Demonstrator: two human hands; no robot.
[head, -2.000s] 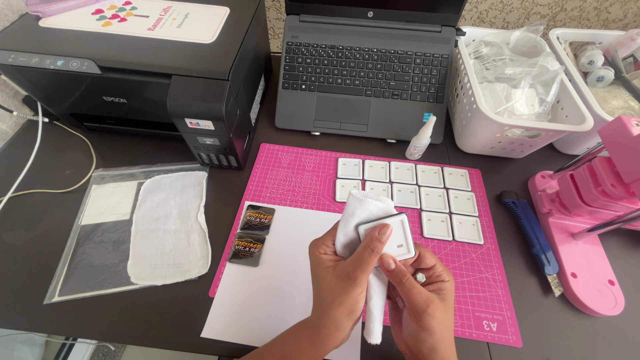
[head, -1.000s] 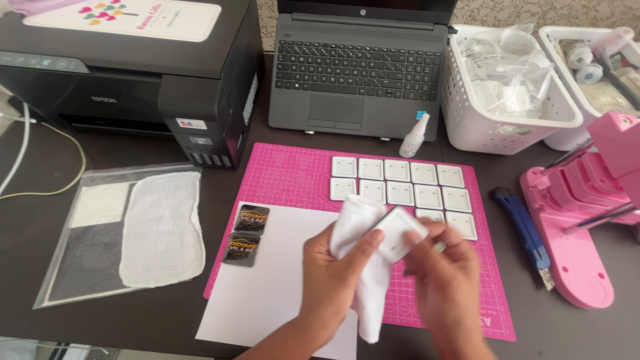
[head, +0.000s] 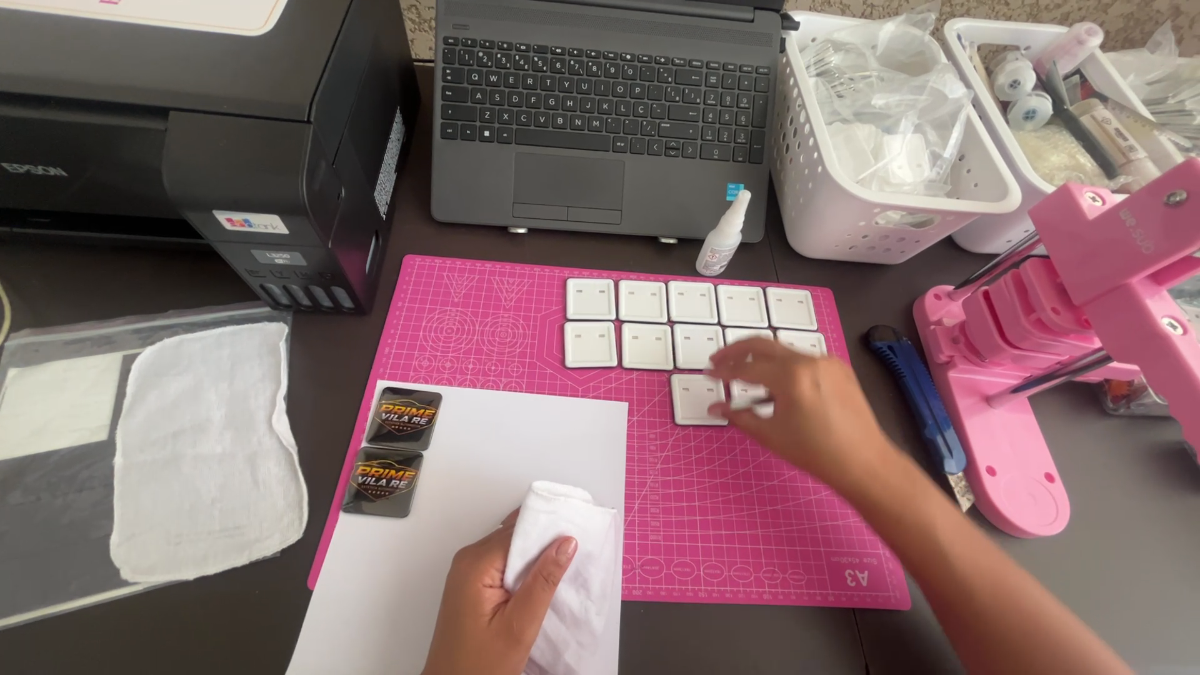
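Note:
My left hand [head: 502, 586] holds a folded white cloth [head: 567, 572] over the sheet of white paper [head: 497, 450]. My right hand [head: 792, 398] is over the rows of square white plastic backs [head: 647, 346] on the pink cutting mat [head: 769, 525]. Its fingertips are at a white square [head: 696, 400] in the lowest row; whether they grip it cannot be told. The hand partly hides the squares around it. Two dark square badges [head: 408, 419] with printed logos lie face up at the paper's upper left corner.
A black printer [head: 281, 169] and laptop [head: 600, 122] stand behind the mat, with a small white bottle [head: 724, 239] by the laptop. White baskets [head: 844, 216], a blue utility knife [head: 914, 398] and a pink press [head: 1012, 450] are right. A second white cloth [head: 211, 450] lies left.
My right hand has moved away from the cloth to the rows of squares. The white square held against the cloth is no longer there. My left hand still has the cloth, now lower.

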